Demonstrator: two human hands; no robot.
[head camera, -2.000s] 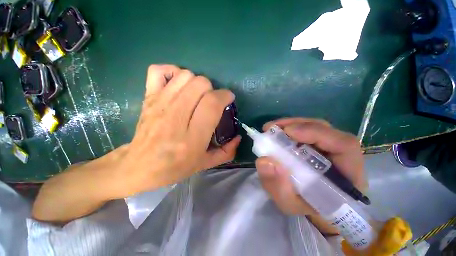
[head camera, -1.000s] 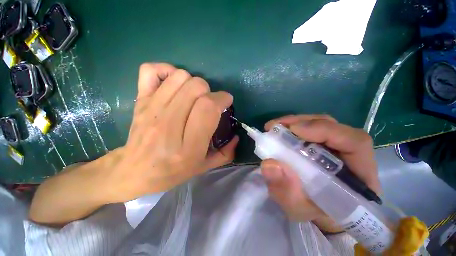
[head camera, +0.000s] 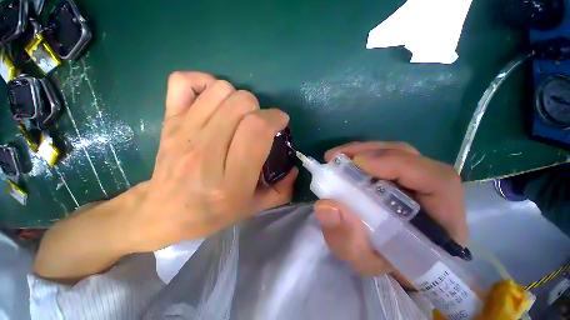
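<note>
My left hand (head camera: 203, 156) holds a dark watch housing (head camera: 279, 157) near the bench's front edge; fingers cover its left part. My right hand (head camera: 400, 187) grips a translucent white dispensing syringe (head camera: 375, 215), thumb below and fingers above. The dispensing needle (head camera: 300, 155) points left at the housing's right edge; whether it touches cannot be told. A clear trigger switch (head camera: 395, 201) with small buttons lies along the syringe, with a black cable end (head camera: 459, 250) behind it. A yellow-orange barrel cap (head camera: 507, 301) is at the syringe's rear. No glue bead can be made out.
Several watch housings (head camera: 67, 31) with yellow-and-silver batteries (head camera: 47, 150) lie at the left of the green bench (head camera: 337, 37). White paper (head camera: 428, 31) lies at the upper right. A blue glue dispenser (head camera: 550, 87) with a gauge and clear air hose (head camera: 484, 106) is at the right.
The view has shifted slightly, so the bench items at left sit further left. The needle has stayed by the housing's right edge, with small shifts. Both hands keep their holds.
</note>
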